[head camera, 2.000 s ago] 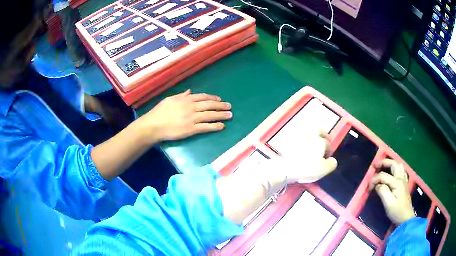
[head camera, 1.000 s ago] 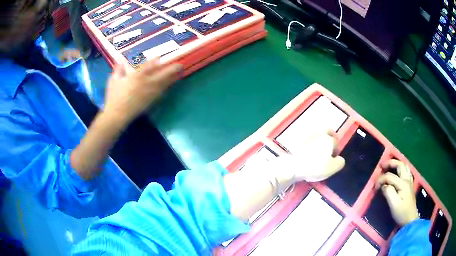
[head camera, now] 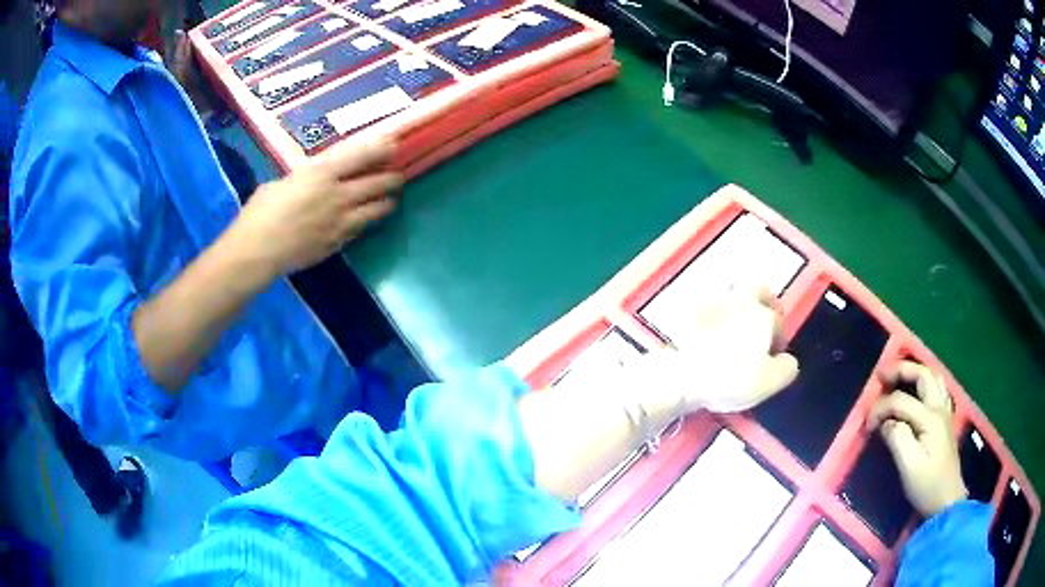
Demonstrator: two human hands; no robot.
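A salmon-red foam tray (head camera: 827, 486) holds several phones in two rows. My left hand (head camera: 733, 353) lies over a phone with a white screen (head camera: 733, 269), thumb and index finger apart; overexposure blurs its outline. Beside it is a black-screened phone (head camera: 827, 373) with a small white label near its far end. My right hand (head camera: 920, 433) has curled fingers over another dark phone (head camera: 873, 493); its grip is unclear. A larger-looking white-screened phone (head camera: 699, 516) lies in the near row. More phones are partly hidden under my left arm.
A person in a blue smock (head camera: 126, 229) stands at the left, a hand (head camera: 309, 209) at the edge of stacked foam trays (head camera: 504, 106) of labelled dark phones. A white cable (head camera: 674, 71) and monitors (head camera: 1020, 92) are at the back of the green mat (head camera: 550, 189).
The other person's hand has moved from the mat to the stacked trays, and that person now appears more upright. My hands keep nearly the same pose over the tray.
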